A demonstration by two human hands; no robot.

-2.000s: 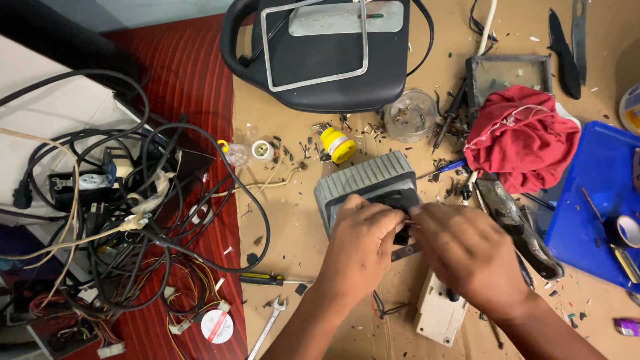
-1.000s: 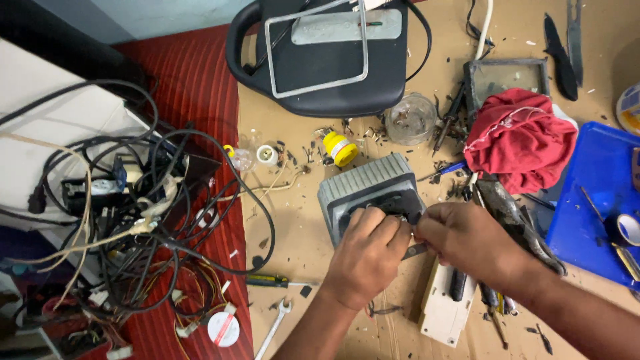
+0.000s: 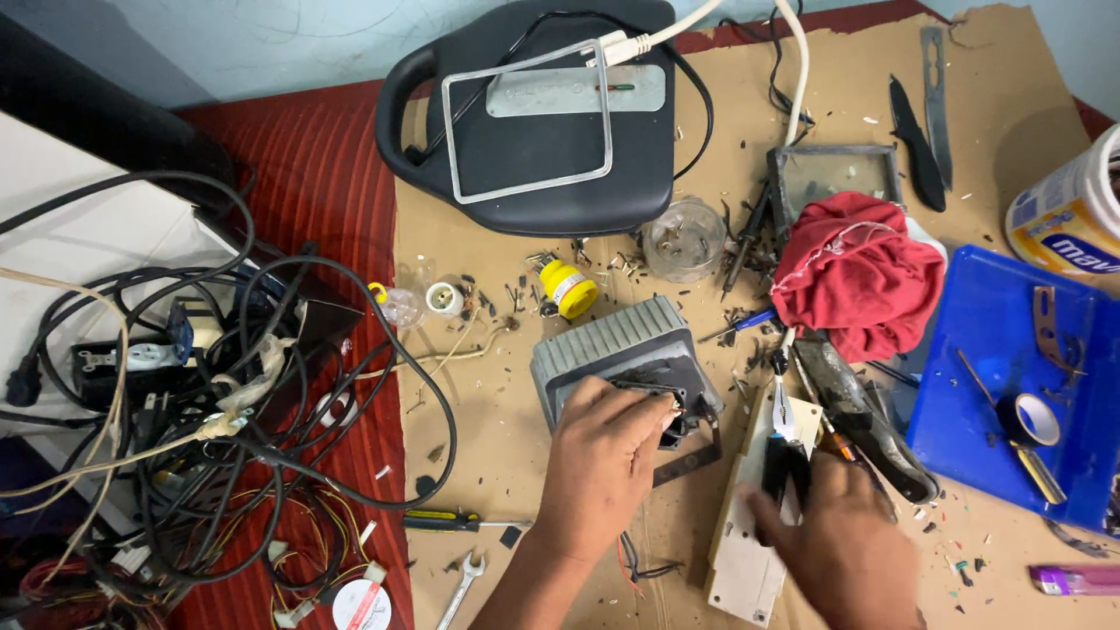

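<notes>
A ribbed grey metal housing (image 3: 612,341), perhaps a floodlight body, lies on the cardboard with a dark bracket (image 3: 691,462) at its lower edge. My left hand (image 3: 612,446) rests over its black inner part, fingertips pinched on something small that I cannot make out. My right hand (image 3: 844,542), blurred, is at the black-handled pliers (image 3: 785,464), thumb and fingers to either side of the handles; whether it grips them is unclear. The pliers lie over a cream-coloured plate (image 3: 744,560). A yellow cylindrical part (image 3: 569,289) lies above the housing.
A black appliance (image 3: 542,131) with a clear rectangular frame stands at the back. Tangled cables (image 3: 262,385) fill the left. Right of the hands are a red cloth (image 3: 857,271), a blue tray (image 3: 971,367) and a utility knife (image 3: 862,420). A screwdriver (image 3: 446,521) and a wrench (image 3: 464,586) lie near the front.
My right hand has moved from beside my left hand at the housing, right and down to the pliers. My left hand has stayed at the housing.
</notes>
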